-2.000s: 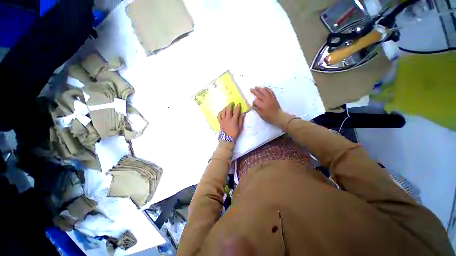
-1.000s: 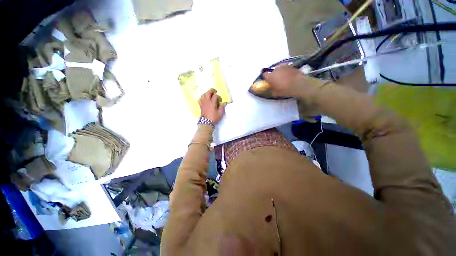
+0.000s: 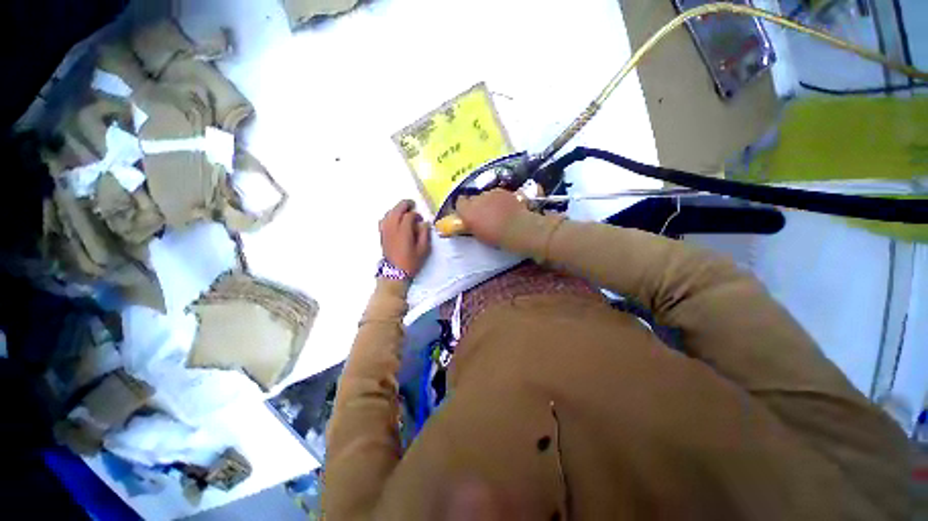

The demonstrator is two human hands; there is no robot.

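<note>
The yellow template (image 3: 455, 145) with dark handwriting lies on the white pressing table, a thin khaki margin showing along its upper edges. The steam iron (image 3: 478, 188) sits over the template's lower edge, its tip pointing left toward my left hand. My right hand (image 3: 488, 217) is closed on the iron's orange-tan handle. My left hand (image 3: 405, 240) rests on the table at the template's lower left corner, fingers bent; whether it pinches the fabric edge is too blurred to tell.
A fanned khaki stack (image 3: 247, 331) lies at the near left table edge. Tied khaki bundles (image 3: 173, 142) are heaped left. A khaki pile (image 3: 317, 8) shows at the far edge. A yellowish hose (image 3: 631, 63) and black cord (image 3: 712, 182) trail right. A metal rest (image 3: 733, 46) and yellow-green cloth (image 3: 855, 158) are at right.
My right hand first took the iron from the right side and has now brought it left onto the template's lower edge. My left hand has moved off the template to its lower left corner.
</note>
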